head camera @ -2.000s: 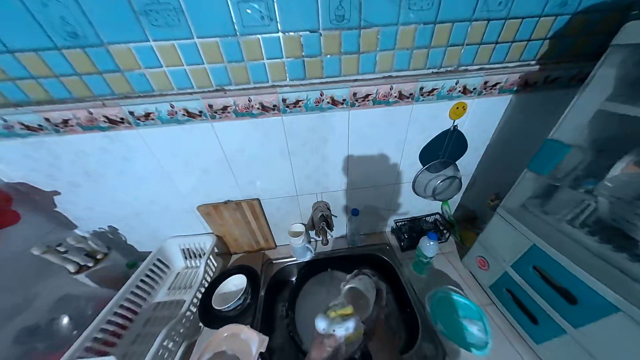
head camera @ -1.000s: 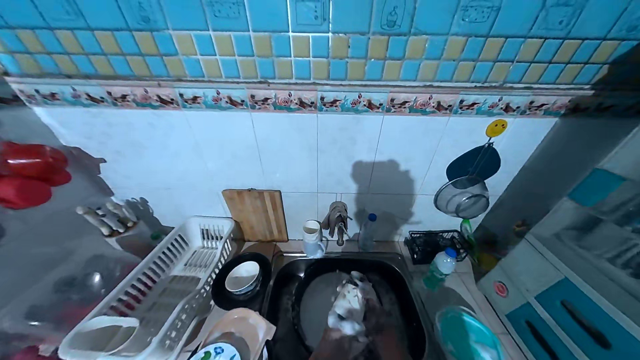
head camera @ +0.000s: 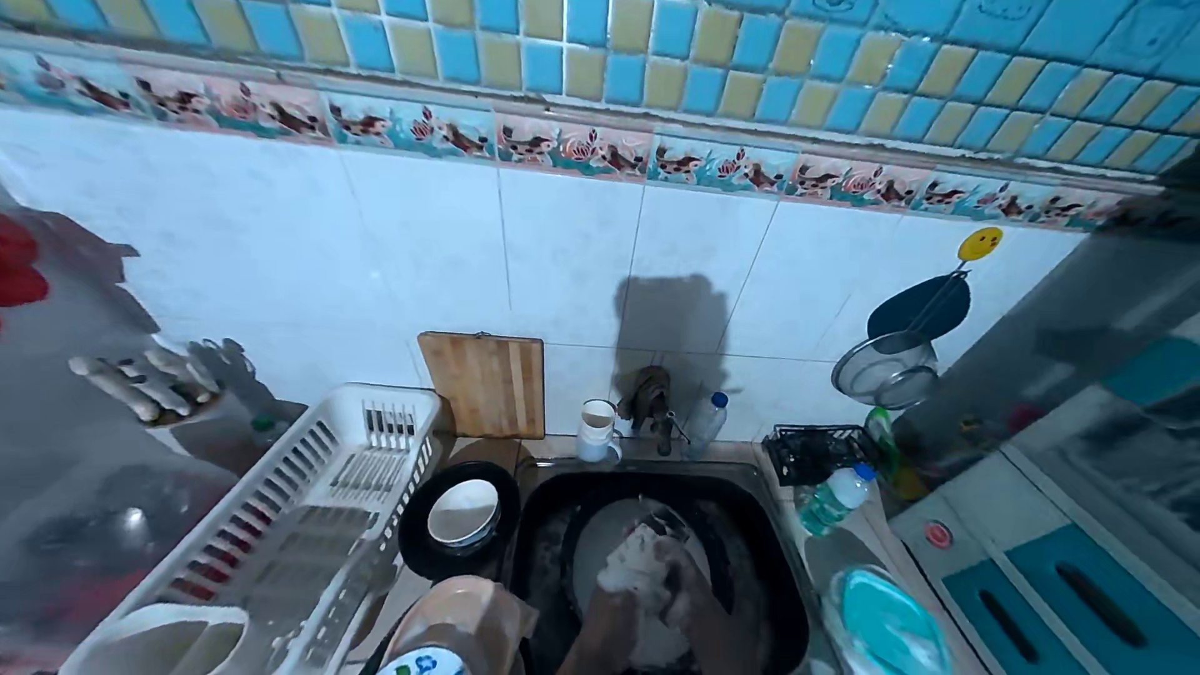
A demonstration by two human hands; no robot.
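Both of my hands are over the dark sink basin (head camera: 764, 562), close together. My left hand (head camera: 614, 600) and my right hand (head camera: 682, 574) are on a foam-covered whitish item (head camera: 637, 561), whose kind I cannot tell; suds hide most of the fingers. Beneath them lies a round pale dish (head camera: 600, 527) inside a dark round vessel. Behind the basin stand a brown faucet (head camera: 649, 398), a white enamel mug (head camera: 597, 429) and a clear bottle with a blue cap (head camera: 708, 422).
Left of the sink are a white bowl (head camera: 463, 513) on a black pan, a peach plastic container (head camera: 459, 623) and a white dish rack (head camera: 309, 469). A wooden cutting board (head camera: 486, 384) leans on the wall. To the right are a black basket (head camera: 814, 452), a green-liquid bottle (head camera: 834, 499) and a turquoise-lidded container (head camera: 891, 619).
A yellow patch showed at my hands two seconds ago and is now out of sight. My hands remain over the dish in the basin, with foam about them.
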